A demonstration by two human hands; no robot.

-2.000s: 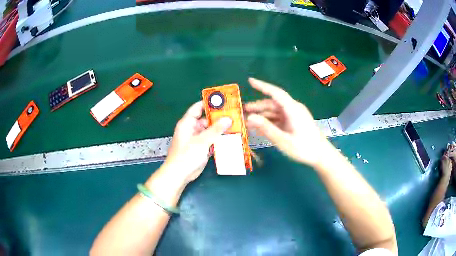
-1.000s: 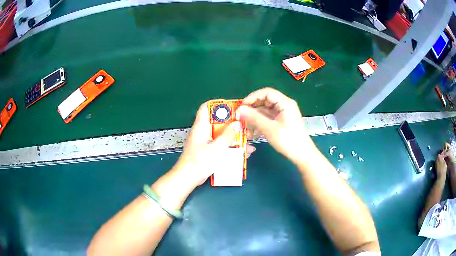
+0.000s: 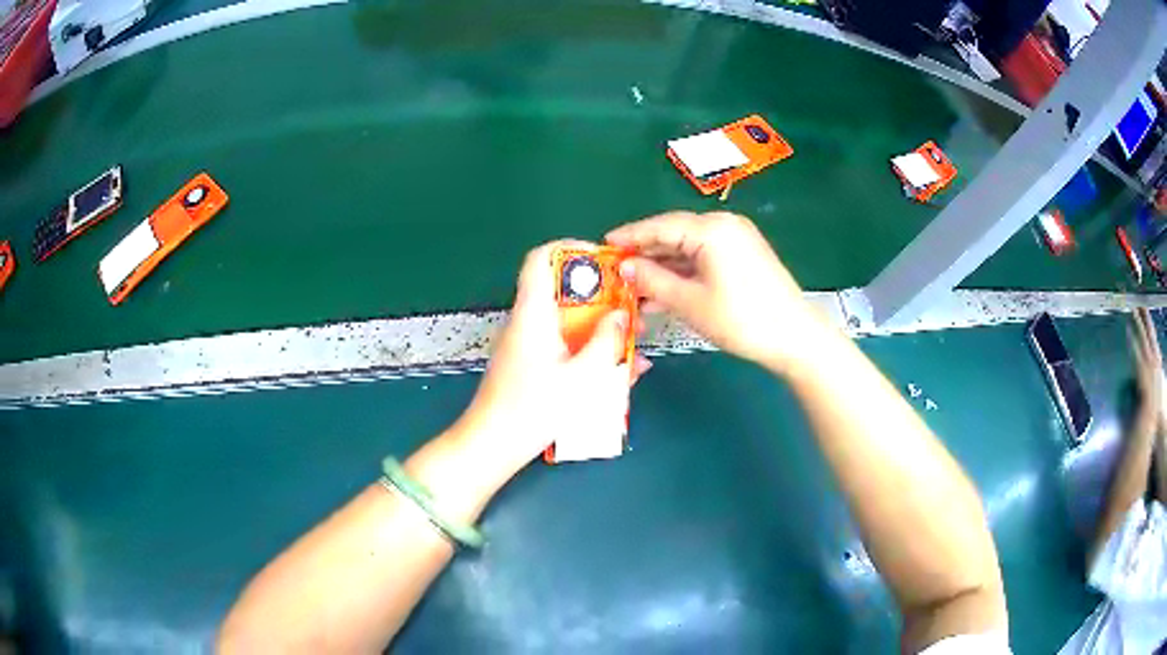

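An orange phone back housing [image 3: 579,317] is held upright in the middle, over the pale rail and near bench. Its round dark ring with a pale centre [image 3: 582,280] is at the top, and a white sheet [image 3: 591,422] covers its lower end. My left hand [image 3: 544,365] grips the housing from the left, thumb across its front. My right hand [image 3: 717,282] touches the housing's top right corner beside the ring with thumb and forefinger pinched together. Whether a small piece is between those fingertips cannot be told.
Orange housings with white sheets lie on the green belt, at left [image 3: 164,237] and right [image 3: 730,152]. A keypad phone [image 3: 79,213] is at far left. A grey post [image 3: 1011,179] rises at right. A dark slab phone [image 3: 1058,378] and another person's arm [image 3: 1133,429] are at the right bench.
My right hand has moved from beside the housing to its top right corner and stayed there. Housings and the keypad phone on the belt have shifted left. The other person's hands have moved up.
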